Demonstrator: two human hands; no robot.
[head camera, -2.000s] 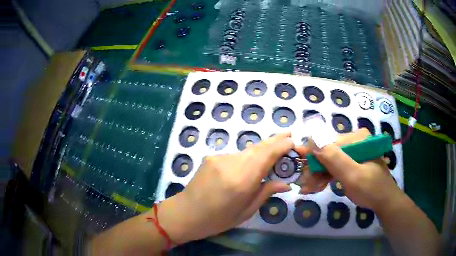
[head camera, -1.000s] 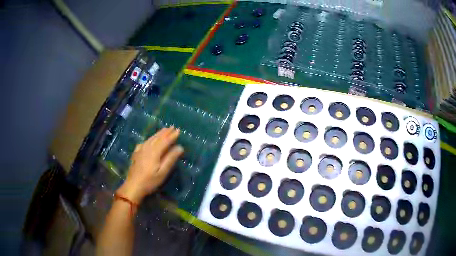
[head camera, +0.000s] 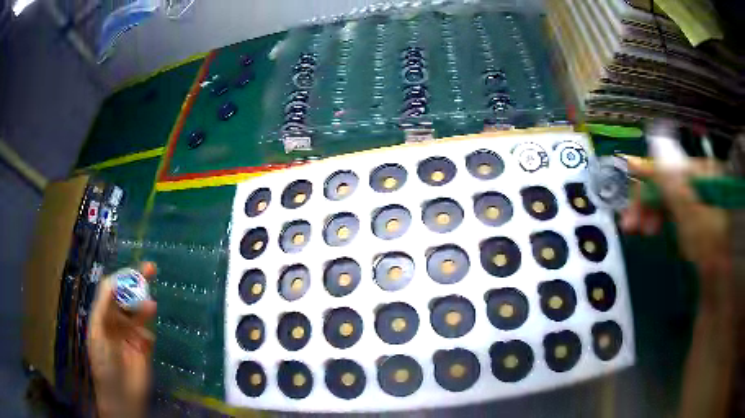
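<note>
My left hand (head camera: 122, 347) is at the lower left, its fingertips closed on a small round speaker driver (head camera: 131, 289) with a shiny face. My right hand (head camera: 682, 200) is blurred at the right, beside the upper right corner of the white foam tray (head camera: 368, 309). It holds the green probe (head camera: 711, 193) and, at its fingertips, another round driver (head camera: 608, 183) just over the tray edge. Two drivers with silver rings (head camera: 532, 157) sit in the last pockets of the far row. The other pockets show dark rims with tan centres.
Clear blister trays (head camera: 351, 82) with rows of black round parts lie behind the foam tray. Loose dark drivers (head camera: 226, 111) lie on the green mat at the far left. Brown cardboard (head camera: 51, 261) stands at the left, and stacked sheets (head camera: 645, 69) at the back right.
The view has turned, so the tray appears further left. My left hand now holds a driver; one second ago it was over the left blister tray. My right hand has come into view with the probe and a driver.
</note>
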